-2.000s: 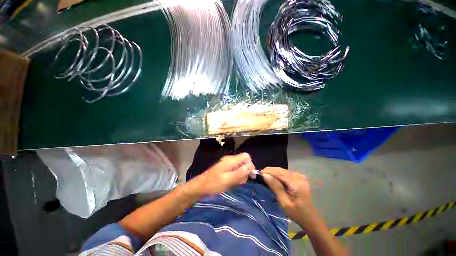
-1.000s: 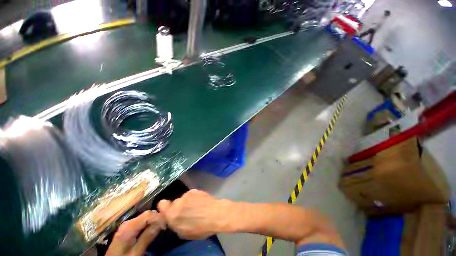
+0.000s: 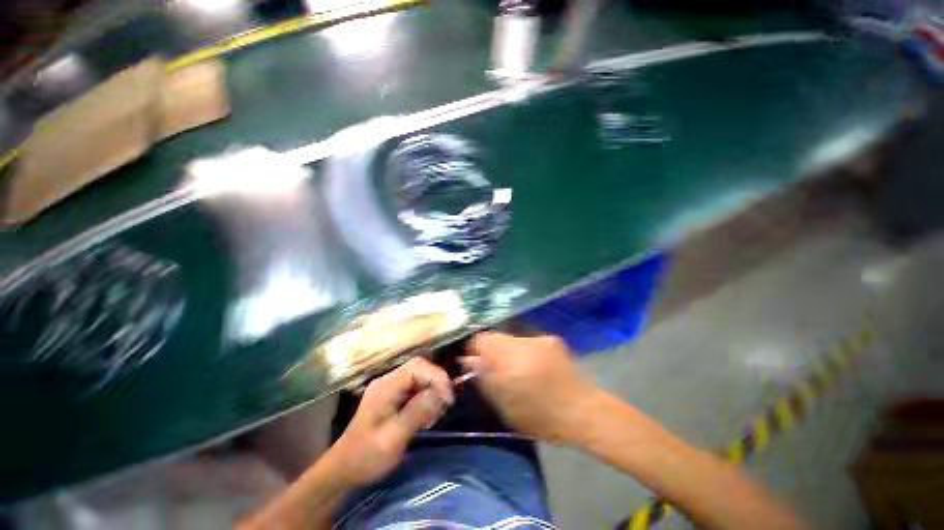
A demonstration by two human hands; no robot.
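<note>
My left hand (image 3: 399,412) and my right hand (image 3: 526,381) are close together at the bench edge, in front of my body. A thin pale strip (image 3: 466,377) spans the small gap between them, pinched by the fingers of both hands; its type is unclear. The yellow-tan wooden block (image 3: 395,333) lies just beyond my hands at the bench edge, with shiny clear film around it. Behind it are two bundles of clear strips (image 3: 279,254) and a dark-silver coiled ring (image 3: 447,197). The view is blurred.
Loose silver loops (image 3: 109,311) lie at the left of the green bench (image 3: 559,223). A small separate coil (image 3: 633,127) lies at the right. Brown cardboard (image 3: 93,133) and a white bottle (image 3: 514,43) stand beyond the rail. A blue bin (image 3: 611,305) is below the bench.
The view has swung back left from the far right of the bench, so the loops and cardboard show again. My hands remain close together; the thin strip between them now shows.
</note>
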